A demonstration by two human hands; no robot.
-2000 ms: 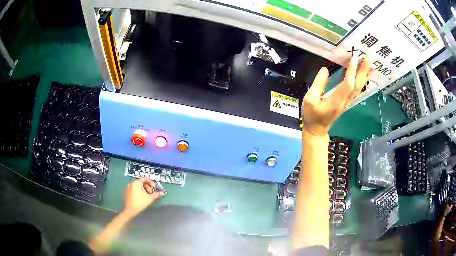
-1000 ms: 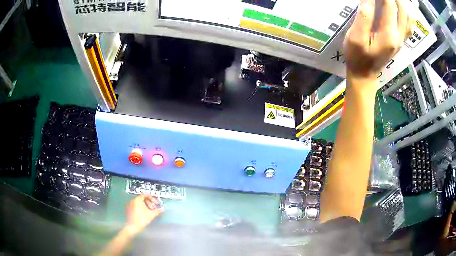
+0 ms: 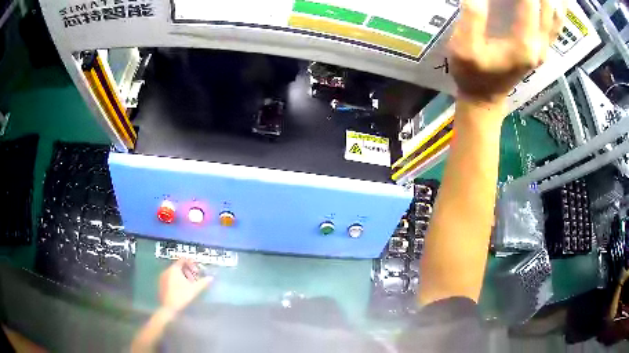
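Note:
The focusing machine stands in front of me with its blue control panel [image 3: 262,203]. My right hand [image 3: 500,52] is raised in front of the machine's white upper front, right of the screen. It is cut off by the top edge and blurred, and I cannot tell whether it holds anything. My left hand [image 3: 181,281] is low on the green mat by the lens strip [image 3: 196,254], its fingers around a small camera module [image 3: 191,271]. A small dark module fixture [image 3: 269,117] stands on the black bed inside the machine.
A black blister tray [image 3: 83,214] lies left of the machine. A filled blister tray [image 3: 407,241] is at the right, partly behind my forearm. Clear plastic trays [image 3: 517,220] and another dark tray [image 3: 567,219] lie further right. Yellow-black bars [image 3: 109,100] flank the opening. A person's arm shows at far right.
My right hand has risen from beside the opening to the machine's upper front. My left hand stays by the strip with the small module. The whole view has shifted.

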